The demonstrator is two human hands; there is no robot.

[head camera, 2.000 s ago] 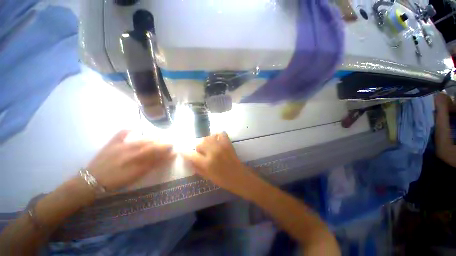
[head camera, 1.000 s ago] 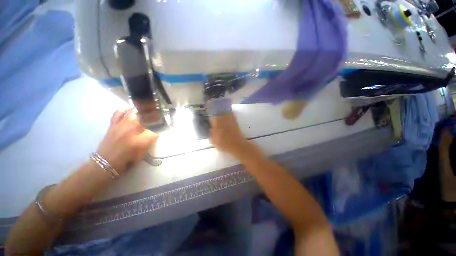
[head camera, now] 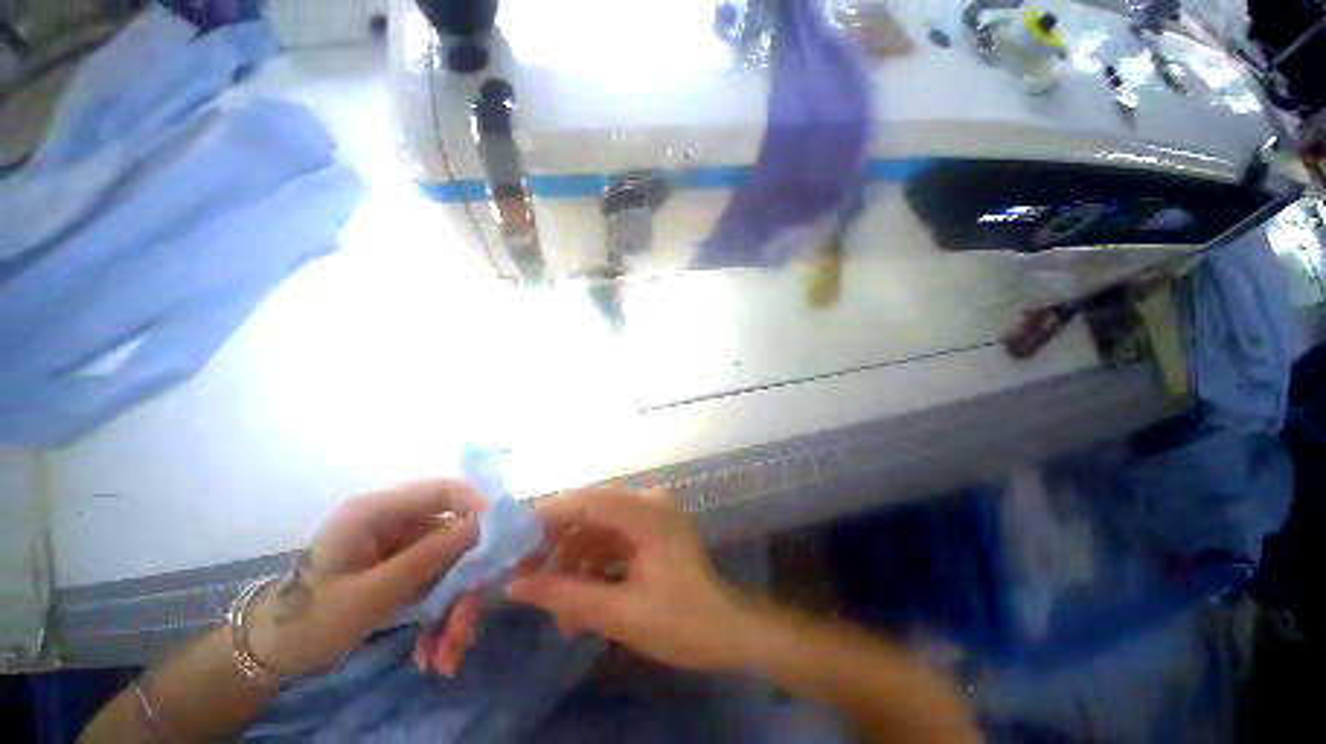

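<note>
A small pale blue fabric strip is held up between my two hands, over the table's front edge and clear of the needle area. My left hand pinches it from the left, with the strip running down over the fingers. My right hand holds its right side with bent fingers. The white machine head with a blue stripe stands behind my hands. The needle area is washed out by lamp glare, so its small parts cannot be made out.
Light blue panels lie at the left. A purple cloth hangs over the head, with a yellowish item below it. A dark red-handled tool lies on the right. A ruler-marked band runs along the front. Blue pieces bunch at the right.
Both hands have moved from the needle area towards the table's front edge and now hold the small strip up between them. The view has shifted, showing more table at left.
</note>
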